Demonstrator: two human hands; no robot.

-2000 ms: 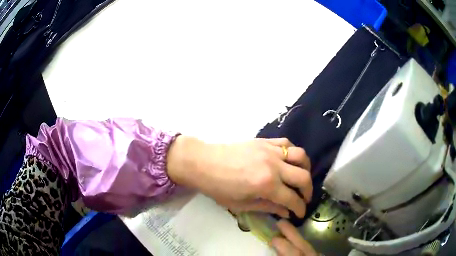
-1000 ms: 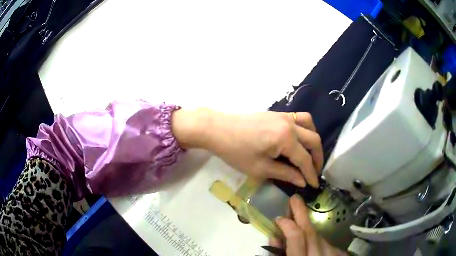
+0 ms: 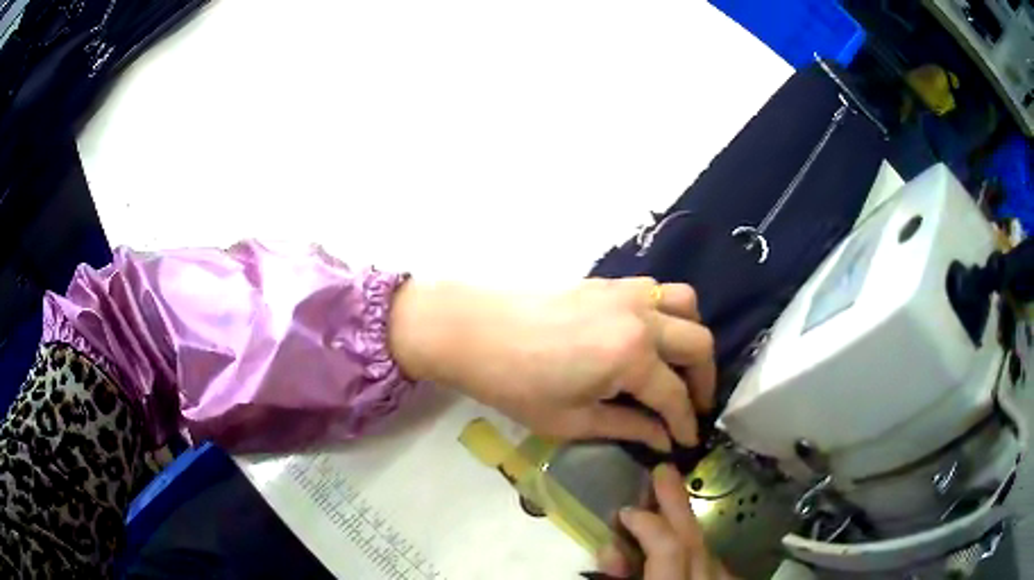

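Observation:
A black strip panel (image 3: 754, 187) with a thin silver line and silver rings runs from the upper right down under my left hand. My left hand (image 3: 578, 351), fingers bent, presses its lower end beside the needle plate (image 3: 743, 510). My right hand (image 3: 669, 538) is cut off by the bottom edge; its fingertips touch the cloth edge near the plate. Whether they pinch it is unclear. The white sewing machine head (image 3: 873, 329) stands at the right. The needle area is partly hidden.
Yellow tape (image 3: 488, 443) borders the grey machine bed (image 3: 601, 476). Printed ruler marks (image 3: 352, 510) are on the white tabletop (image 3: 397, 136). Black waiting work (image 3: 45, 125) lies at the far left. A blue bin (image 3: 811, 28) stands at the top right.
My left hand has moved up and slightly right, uncovering the yellow tape and grey bed. My right hand has come further into view, its fingertips now by the cloth edge.

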